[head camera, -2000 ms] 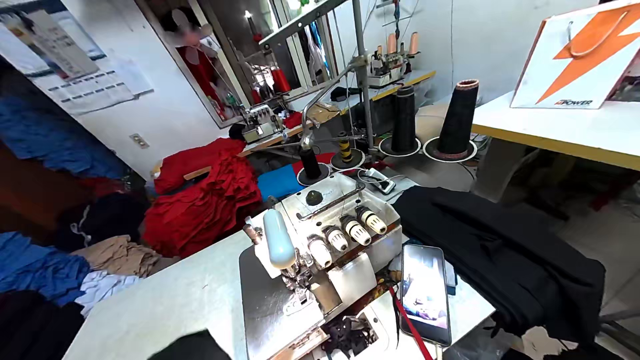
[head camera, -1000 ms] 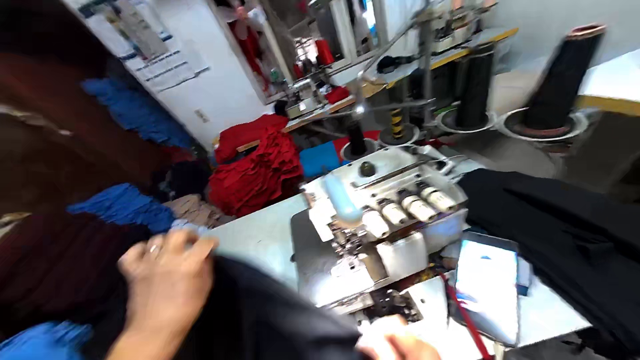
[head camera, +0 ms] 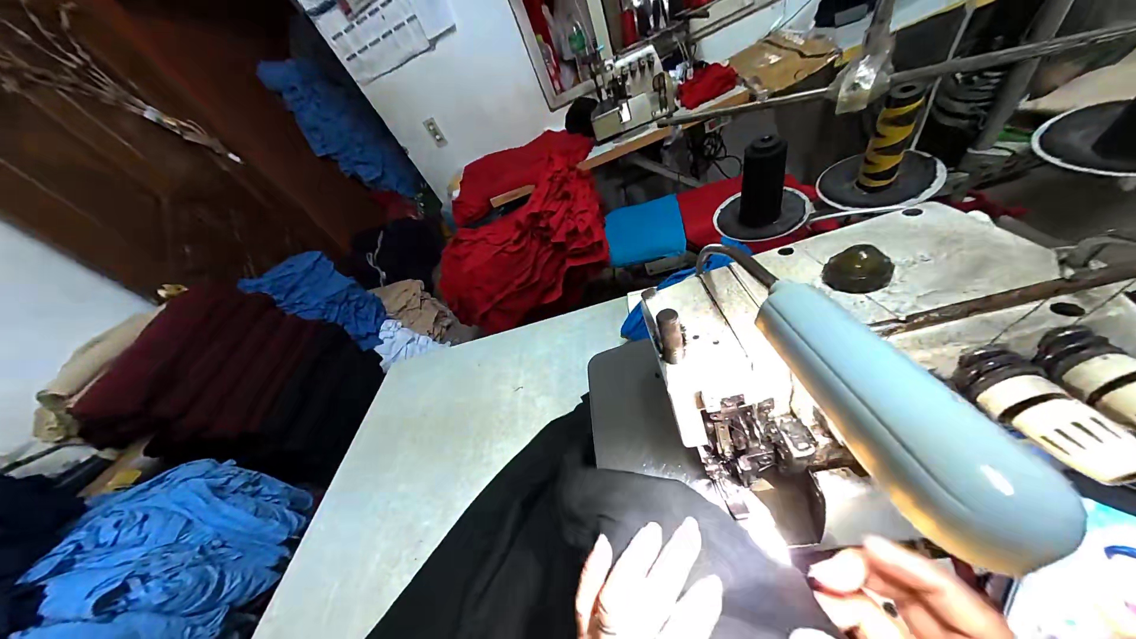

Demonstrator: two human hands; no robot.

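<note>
Black fabric (head camera: 532,532) lies over the front of the pale table and up to the needle area of an overlock sewing machine (head camera: 754,444). My left hand (head camera: 652,586) rests flat on the fabric, fingers apart, just in front of the metal plate (head camera: 630,408). To its right, my right hand (head camera: 896,590) has thumb and fingers close together at the fabric's right edge, beside the presser foot; whether cloth is pinched there is hard to tell. A light-blue lamp (head camera: 923,426) hangs over the machine and lights the needle area.
The pale table (head camera: 444,417) extends left of the machine. Thread cones (head camera: 763,182) stand behind it, under a metal rod (head camera: 1003,67). Red garments (head camera: 532,231) are heaped beyond the table. Blue garments (head camera: 169,550) and maroon folded fabric (head camera: 195,364) lie at the left.
Both hands and the black fabric have come to the needle area; a second ago my left hand was farther left, above the fabric. The view has moved much closer to the machine.
</note>
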